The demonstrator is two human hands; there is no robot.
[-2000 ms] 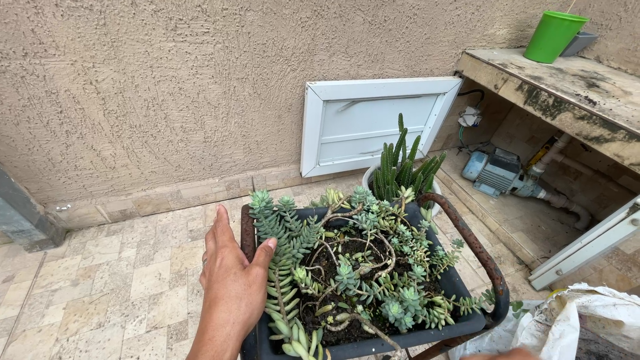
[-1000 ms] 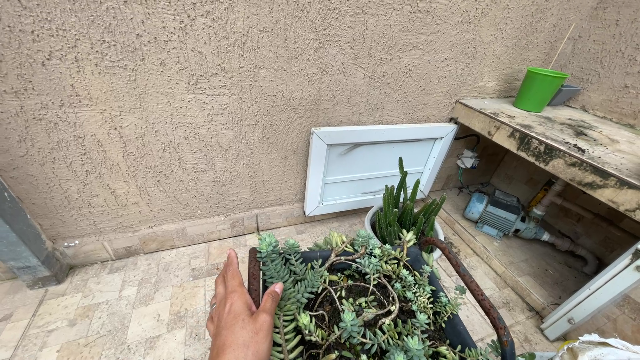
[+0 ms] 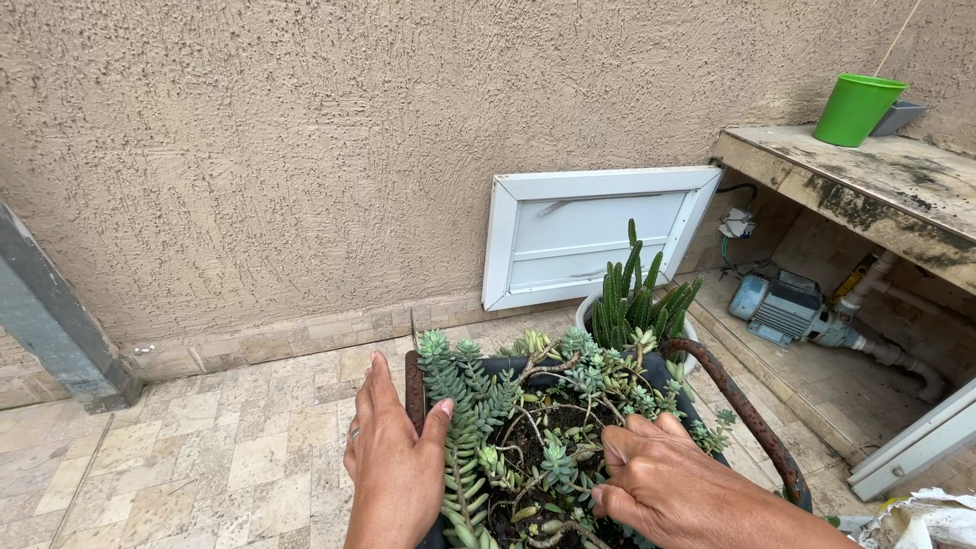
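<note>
A dark rectangular planter (image 3: 657,371) full of succulents (image 3: 559,462) and soil stands in a rusty metal frame (image 3: 751,419). At its left side is my left hand (image 3: 400,450), fingers apart, thumb against the trailing succulent stems (image 3: 465,404); it grips nothing. My right hand (image 3: 648,473) is over the right part of the planter, its fingers curled down among the succulents. Whether a stem is pinched in those fingers is hidden. Just behind the planter, a cactus-like plant (image 3: 637,297) grows in a round white pot (image 3: 585,311).
A white panel (image 3: 499,244) leans on the rough wall. At right, a stained ledge (image 3: 854,179) bears a green pot (image 3: 858,110) and a grey container (image 3: 898,118); beneath are an electric pump (image 3: 789,305) and pipes. A metal post (image 3: 61,320) stands left, a white plastic bag (image 3: 926,518) lower right.
My right hand has come in over the planter from the lower right, where only a bit of it showed two seconds ago. My left hand stays at the planter's left side.
</note>
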